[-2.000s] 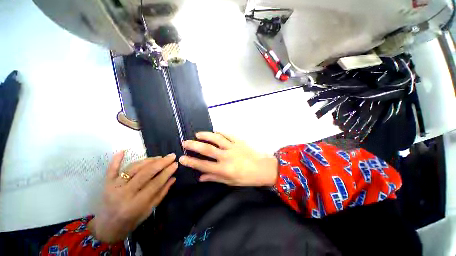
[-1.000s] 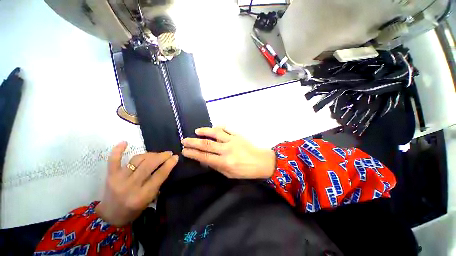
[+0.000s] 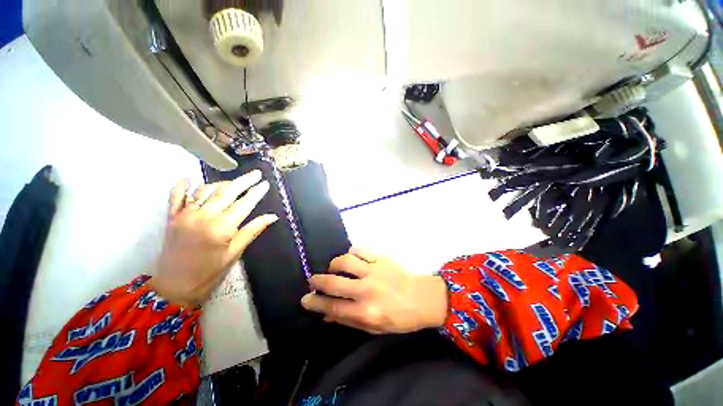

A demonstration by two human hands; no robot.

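Observation:
A black fabric panel point(image 3: 273, 262) runs from under the presser foot point(image 3: 255, 147) down to my lap. A zipper point(image 3: 294, 226) with a pale, speckled line of teeth lies lengthwise along it. My left hand point(image 3: 214, 230) lies with spread fingers on the panel's left part, fingertips just below the presser foot. My right hand point(image 3: 372, 293) is at the zipper's lower end, fingers bent on the panel with the fingertips beside the teeth. The right thumb is hidden, so whether this hand pinches the fabric is unclear.
The off-white machine head and arm point(image 3: 507, 47) span the top, with a cream knob point(image 3: 238, 38). Red-handled snips point(image 3: 434, 143) lie under the arm. A bundle of black zipper strips point(image 3: 579, 178) lies at right. A dark strip pile point(image 3: 28, 238) lies at far left. A lamp glares beside the needle.
My left hand has moved up the panel from the zipper's lower end towards the presser foot, its fingers spreading. The camera view has shifted, and the machine and my right hand appear lower.

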